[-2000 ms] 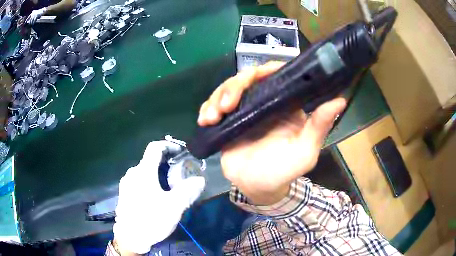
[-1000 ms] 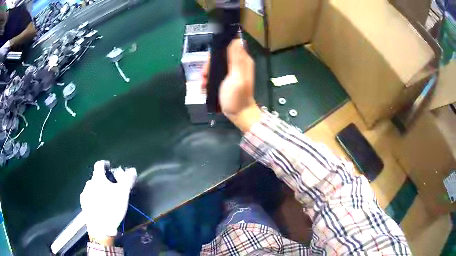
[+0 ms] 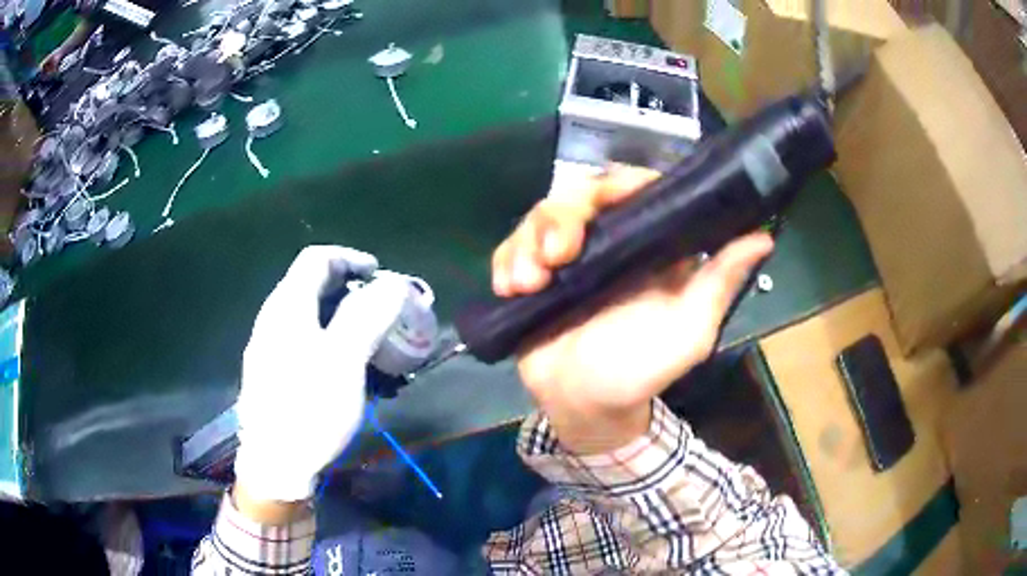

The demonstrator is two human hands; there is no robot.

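My right hand (image 3: 631,304), bare, is closed around the black electric screwdriver (image 3: 653,225), which slants down to the left. Its thin bit points at the lower edge of the round silver unit (image 3: 408,332); whether the tip touches a screw is too small to tell. My left hand (image 3: 304,360), in a white glove, holds the handle body (image 3: 211,442) with the round unit at its end. Most of the handle is hidden under the glove. Thin blue wires (image 3: 403,453) hang below the unit.
Round units with white leads (image 3: 113,118) lie heaped on the green belt (image 3: 473,158) at left, a few loose nearer. The screw feeder (image 3: 628,101) stands behind the screwdriver. Cartons (image 3: 929,180) and a phone (image 3: 875,402) are at right. A small white ring (image 3: 765,282) lies near my right hand.
My right hand has brought the screwdriver from the feeder back down to the round unit. My left hand has risen and turned, so the unit now shows at its fingertips. The view has shifted left.
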